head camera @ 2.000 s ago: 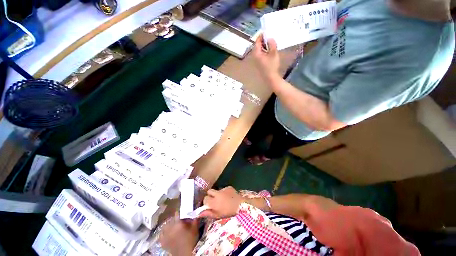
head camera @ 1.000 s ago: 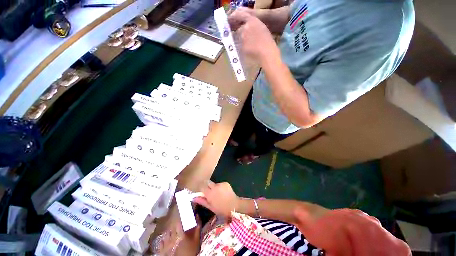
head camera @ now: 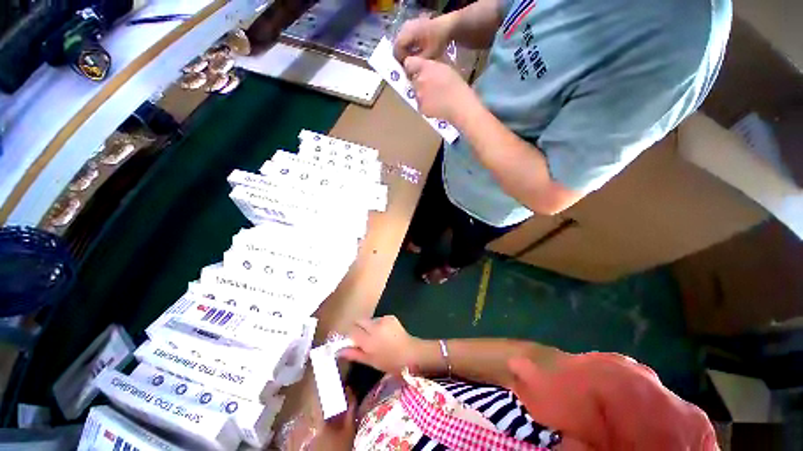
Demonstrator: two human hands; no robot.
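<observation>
A white toothbrush box (head camera: 329, 380) stands end-on at the lower middle, its narrow face towards me. My right hand (head camera: 380, 344) has its fingers closed at the box's upper end. My left hand (head camera: 333, 432) is around the lower end, partly hidden by the box and cut off by the bottom edge. A crinkled clear bag (head camera: 298, 433) shows beside my left hand. A long row of overlapping white toothbrush boxes (head camera: 264, 274) lies to the left.
A coworker in a grey-green T-shirt (head camera: 607, 97) holds another box (head camera: 412, 88) at the top. Cardboard bench cover (head camera: 374, 238) runs along the row. Greyer boxes (head camera: 92, 372) lie on the green belt (head camera: 273, 106). A dark-blue fan (head camera: 33, 271) is at the left edge.
The view has shifted, moving the bench leftward in the picture. The coworker's box has gone from one raised hand into both hands, lower and tilted. My hands still hold the box.
</observation>
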